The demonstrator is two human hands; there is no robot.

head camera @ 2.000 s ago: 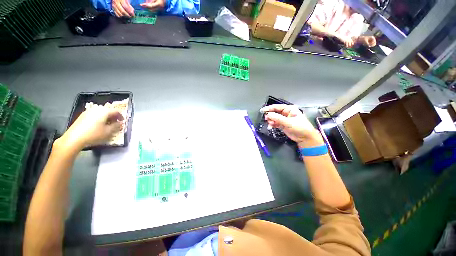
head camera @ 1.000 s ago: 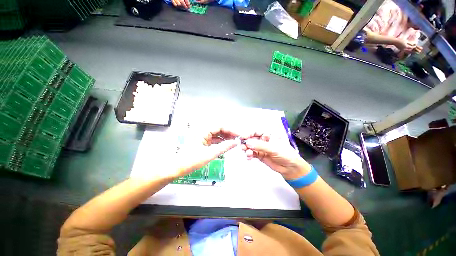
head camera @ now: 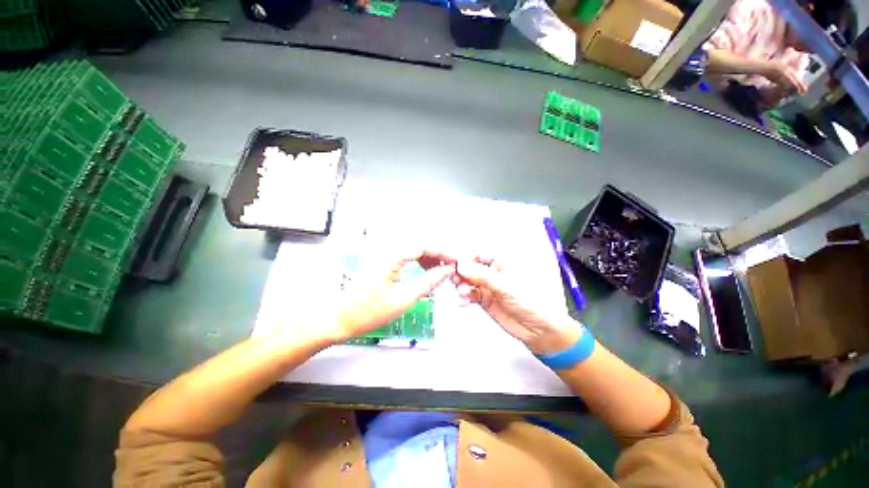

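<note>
My left hand (head camera: 395,291) and my right hand (head camera: 505,300) meet fingertip to fingertip above the paper work sheet (head camera: 495,367). A tiny part shows between the pinched fingertips, too small and overexposed to tell its kind. The PCB panel (head camera: 417,322) lies on the sheet, partly hidden under my left hand and forearm. The white-parts bin (head camera: 295,186) stands at the upper left of the sheet. The black-parts bin (head camera: 619,246) stands at the right. A blue wrist strap is on my right wrist.
Stacked PCB panels (head camera: 71,205) and a black PCB rack (head camera: 170,229) stand at left. A pen (head camera: 564,264), parts bag (head camera: 677,310), phone-like flat thing (head camera: 724,300) and cardboard box (head camera: 810,300) are at right. A loose panel (head camera: 572,122) lies beyond. A person is at upper right.
My left hand has left the white-parts bin and my right hand the black-parts bin. Both have come together over the sheet. The view has shifted; the last second shows little hand movement.
</note>
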